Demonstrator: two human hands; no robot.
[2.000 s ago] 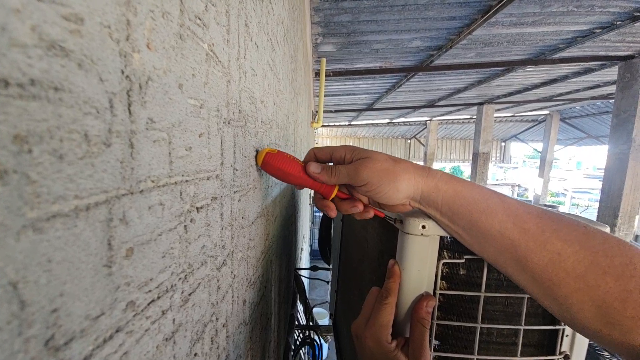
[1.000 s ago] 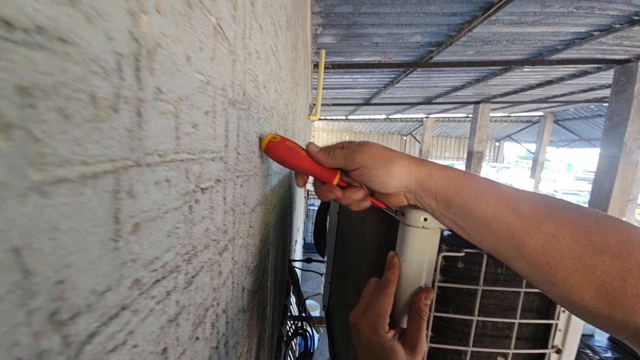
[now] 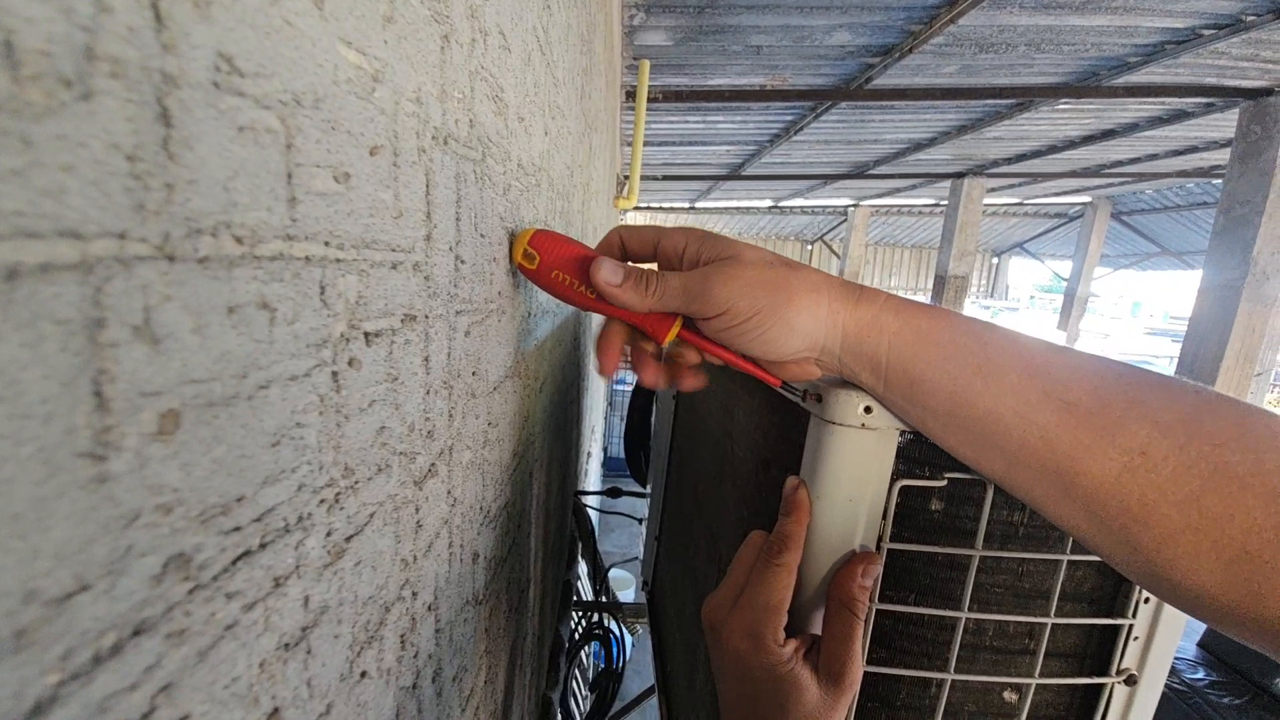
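Note:
My right hand holds a screwdriver by its red and yellow handle, thumb on the near side. The butt of the handle is at the rough wall. Its red insulated shaft slants down to the right, and the tip meets a screw at the top of a white metal corner post. This post belongs to an air conditioner's outdoor unit. My left hand grips the post lower down, fingers on its left side and thumb on its right. A white wire guard covers the dark finned coil beside it.
A rough cement wall rises close at the left. Black cables hang in the narrow gap between wall and unit. A yellow pipe stands out from the wall. Concrete pillars and a corrugated metal roof lie beyond.
Some fingers of my right hand have loosened and shifted around the lower handle. The screwdriver stays at the top of the post, and my left hand remains on the post.

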